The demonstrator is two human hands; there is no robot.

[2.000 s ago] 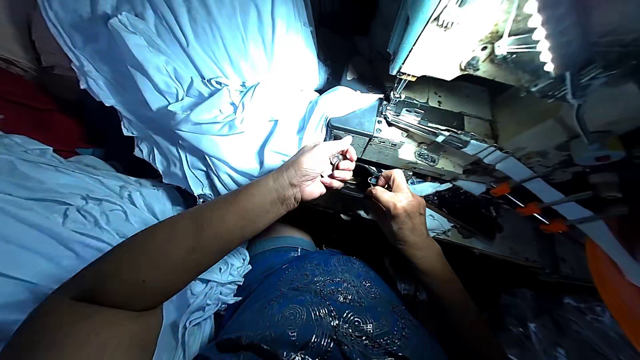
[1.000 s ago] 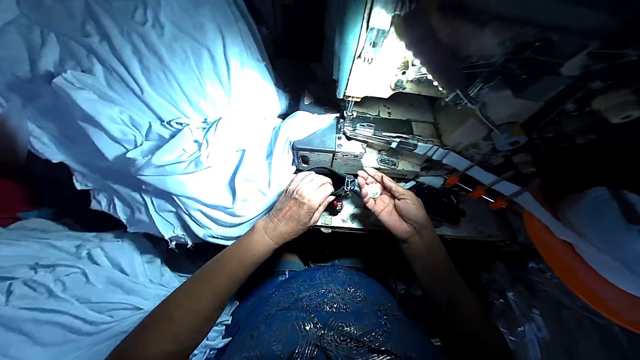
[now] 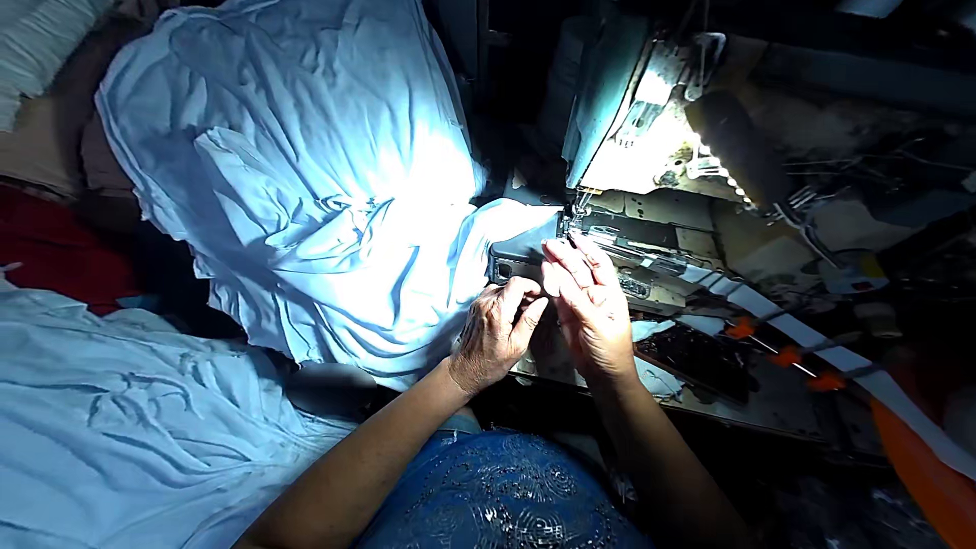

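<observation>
Just in front of the bed of an industrial sewing machine (image 3: 610,152), both of my hands are close together. My left hand (image 3: 499,328) has its thumb and fingers curled toward each other; whether something small sits between them is too dark to tell. My right hand (image 3: 591,305) is raised beside it, palm toward me, its fingertips near the needle area. Whether it holds anything is unclear. Pale blue-white fabric (image 3: 366,259) lies bunched left of the machine, one end reaching the needle area. A white fabric strip (image 3: 793,320) runs from the lower right toward the machine.
More pale fabric (image 3: 137,427) lies at the lower left, with red cloth (image 3: 61,252) behind it. Orange clips (image 3: 785,356) sit along a rod by the strip. An orange curved object (image 3: 915,457) is at the lower right. A lamp with small lights (image 3: 720,171) hangs over the machine.
My right hand has moved up toward the needle area, its fingers now extended. A small dark metallic item seen between my hands earlier no longer shows plainly.
</observation>
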